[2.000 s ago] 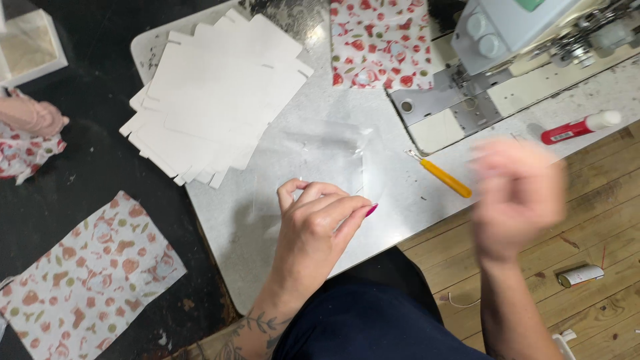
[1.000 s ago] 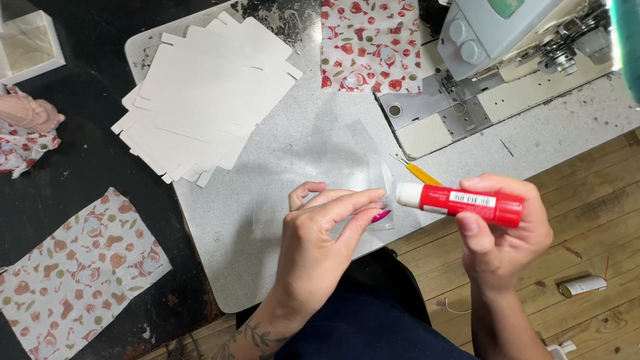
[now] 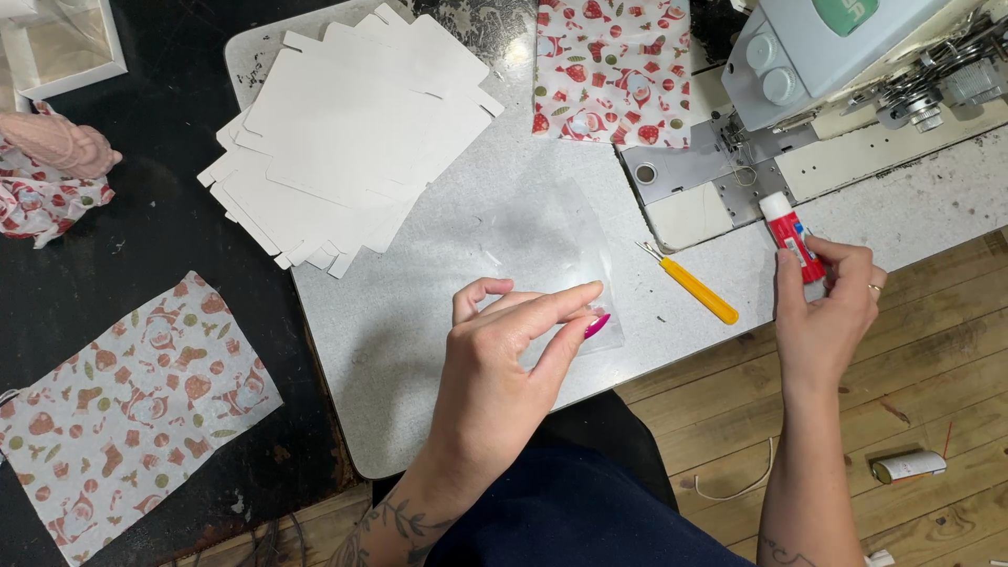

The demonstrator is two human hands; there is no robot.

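Note:
My left hand (image 3: pixel 512 339) pinches a clear plastic sheet (image 3: pixel 602 315) near its right edge, thumb and fingertips together; the sheet lies on the grey sewing table (image 3: pixel 378 339) and its outline is faint. In my right hand (image 3: pixel 827 315) is a red glue stick (image 3: pixel 795 244) with a white end, held beside the sewing machine's plate. Between the two hands lies a seam ripper with a yellow handle (image 3: pixel 699 293), its metal tip toward the machine. Flat white cardboard box blanks (image 3: pixel 354 118) are stacked up and left of my left hand.
A sewing machine (image 3: pixel 827 63) occupies the upper right. Santa-print paper (image 3: pixel 614 71) lies beside it; another printed sheet (image 3: pixel 142 409) rests on the black surface at left. Near the left edge are a pink figure (image 3: pixel 67 146) in printed paper and a white box (image 3: pixel 79 75).
The right hand has moved the glue stick away from the left hand, toward the machine plate. Its white end was beside my left fingertips one second ago.

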